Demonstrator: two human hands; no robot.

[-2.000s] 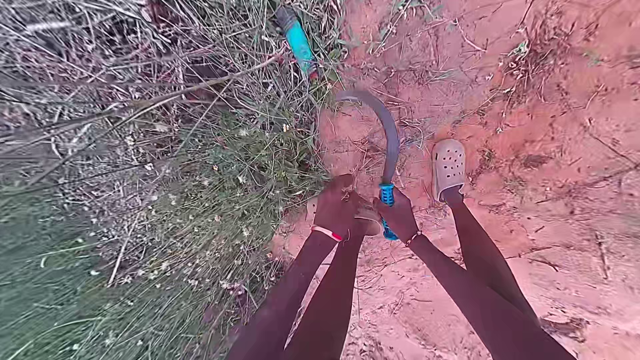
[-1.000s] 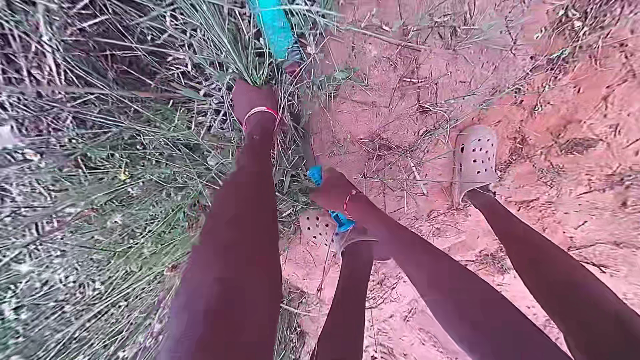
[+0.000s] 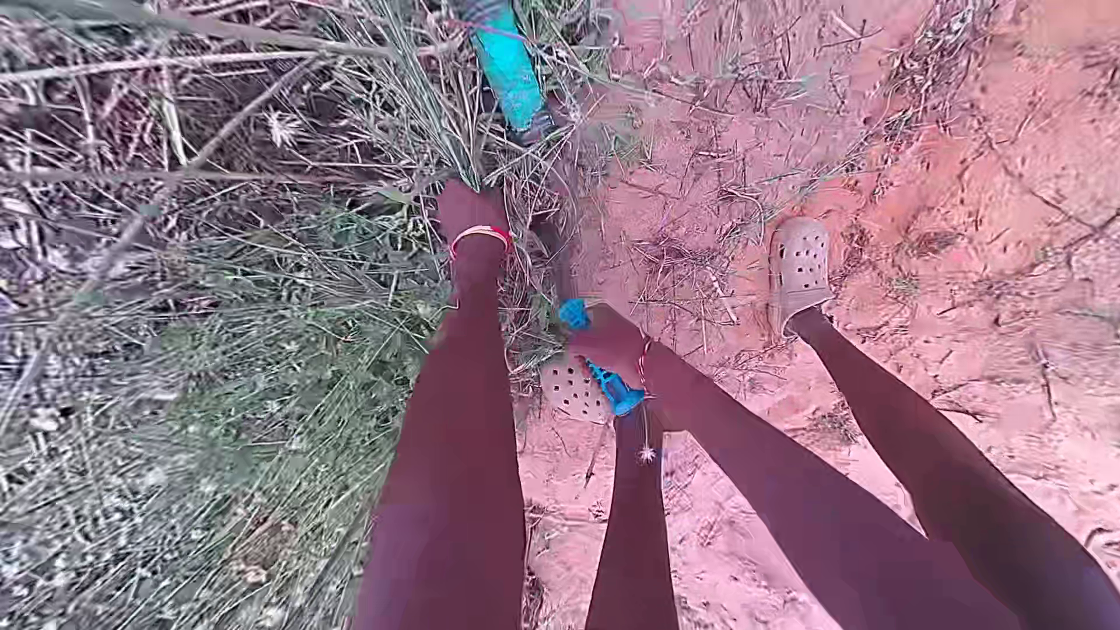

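Observation:
My left hand (image 3: 472, 210), with a red and white band at the wrist, is closed around a bunch of long green grass (image 3: 437, 105) near the ground. To its right, my right hand (image 3: 611, 341) grips the blue handle (image 3: 618, 389) of a sickle. The sickle's blade (image 3: 560, 249) reaches forward from the handle along the edge of the grass, and its far end is hidden among the stems. Ahead of both hands lies a turquoise tube-like object (image 3: 510, 74) with dark ends, partly covered by grass.
Dense grass and dry stalks (image 3: 262, 367) fill the left side, with thin branches (image 3: 227, 127) across the upper left. Reddish bare soil (image 3: 945, 350) with scattered twigs is on the right. My feet wear perforated clogs, one (image 3: 573, 389) beside the grass, the other (image 3: 802, 262) on the soil.
From near the sickle handle, my left hand has moved forward and left and taken hold of grass. My right hand has brought the sickle from over the soil to the grass edge.

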